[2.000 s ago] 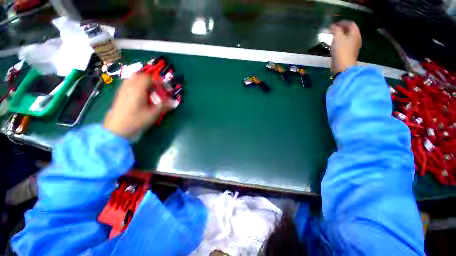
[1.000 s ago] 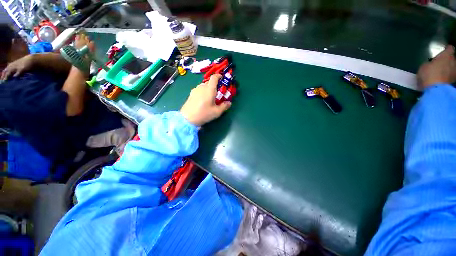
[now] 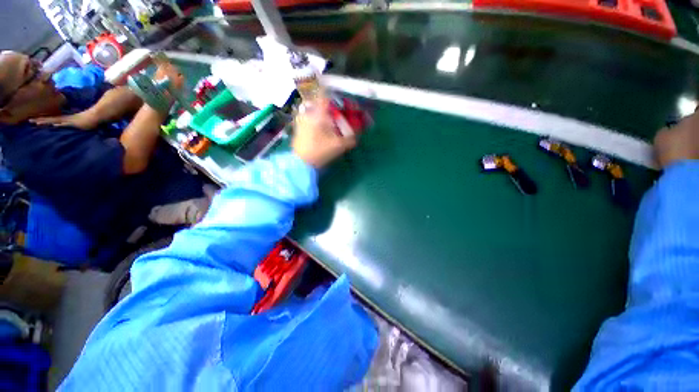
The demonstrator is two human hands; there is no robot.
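Observation:
My left hand [image 3: 320, 136] is at the red clamped modules [image 3: 351, 115] on the green bench, left of centre. Its fingers bend around the near side of the red clips; the picture is blurred there. My right hand [image 3: 677, 142] is at the far right edge beyond the white line, partly cut off. Something small and dark shows at its fingertips, too unclear to name. Three loose black modules with amber ribbon lie near the white line: one on the left [image 3: 509, 173], one in the middle [image 3: 564, 161] and one on the right [image 3: 612, 178].
A bright green tray [image 3: 227, 130], a phone [image 3: 262, 144], white wipes [image 3: 253, 80] and a bottle [image 3: 308, 76] stand at the left. A crate [image 3: 277, 277] with red clips is below the bench edge. A person [image 3: 84, 153] sits at far left. Red trays [image 3: 582, 14] lie at the back.
The view has swung left, bringing the seated person in, then tilted up so the red trays show. My left hand stays by the red clips. The loose modules keep their arrangement.

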